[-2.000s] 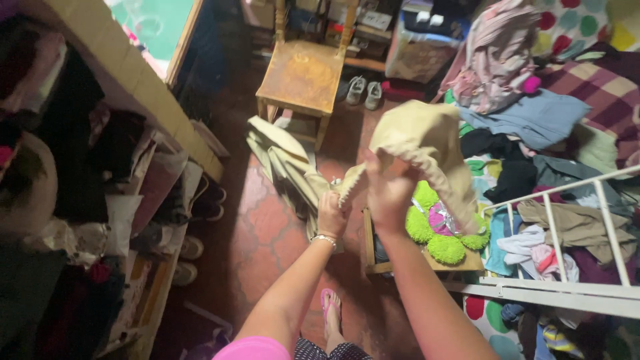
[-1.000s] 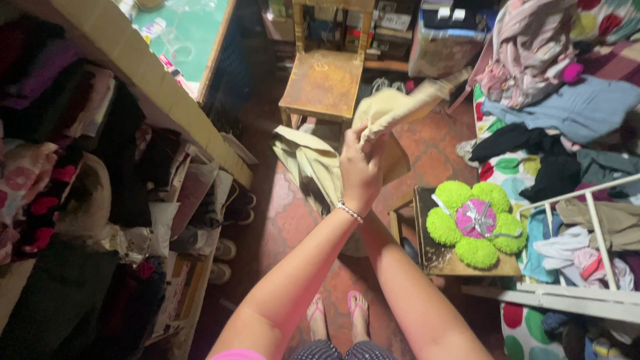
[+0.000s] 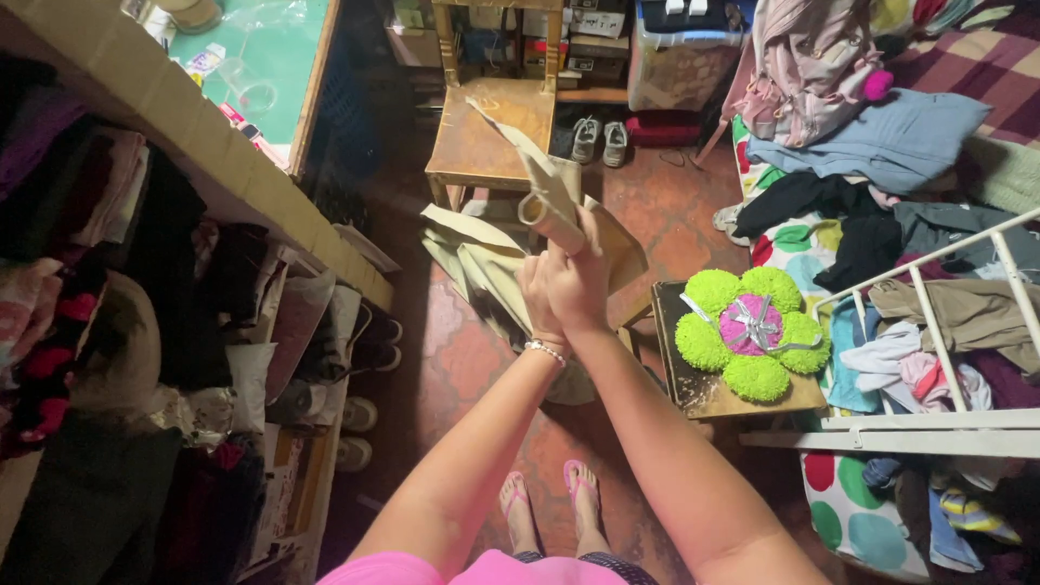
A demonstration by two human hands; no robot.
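A cream-beige cloth (image 3: 485,264) hangs in folds below and to the left of my hands, above the tiled floor. Its gathered, twisted upper part (image 3: 543,175) sticks up toward the wooden chair. My left hand (image 3: 538,296), with a beaded bracelet at the wrist, is closed on the cloth. Directly against it on the right, my right hand (image 3: 578,280) grips a rolled part of the same cloth. The hands touch, and the fingers partly hide the cloth between them. More of the cloth shows behind my right wrist.
A wooden chair (image 3: 494,134) stands ahead. At right, a green-and-pink flower-shaped cushion (image 3: 751,325) lies on a small wooden table (image 3: 697,398), beside a white metal rail (image 3: 934,422) and a bed heaped with clothes (image 3: 877,138). Shelves of clothes (image 3: 357,264) line the left side. Sneakers (image 3: 600,142) sit beyond.
Two seconds ago my hands were apart, with the cloth spread between them. Now they are together on it, and its upper part is bunched narrow. The cushion is more fully in view.
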